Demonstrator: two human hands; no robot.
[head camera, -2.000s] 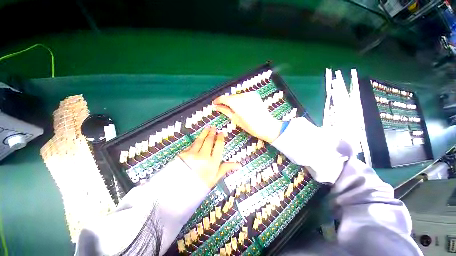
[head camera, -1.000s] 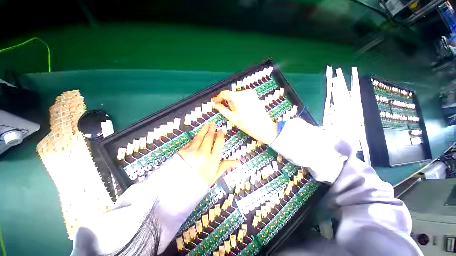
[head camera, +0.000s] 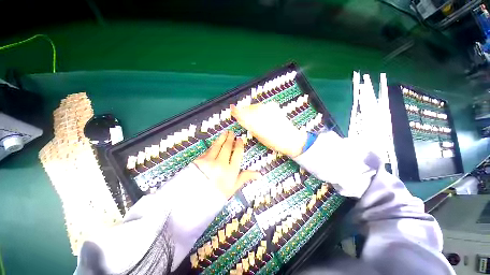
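A black rimmed tray (head camera: 177, 124) holds rows of narrow green circuit boards (head camera: 309, 220) with pale tabs (head camera: 228, 232) standing along them. My left hand (head camera: 223, 164) lies flat over the middle rows, fingers spread and pointing to the back, with nothing seen in it. My right hand (head camera: 268, 128) is over the upper rows, its fingertips at the pale tabs of the back row. Its thumb and fingers are partly hidden, so I cannot tell whether it pinches a tab. A blue wrist strap (head camera: 310, 140) is at my right wrist.
Tan patterned sheets (head camera: 80, 177) and a small round black container (head camera: 102, 130) lie left of the tray. White strips (head camera: 368, 118) stand fanned to its right, beside a second black tray (head camera: 406, 145) with boards. A pale box (head camera: 16, 129) is at the left edge, grey equipment (head camera: 465, 220) at lower right.
The fingertips of my right hand were bent into a pinch at the back row a second ago and now look straighter. My left hand has stayed nearly in place.
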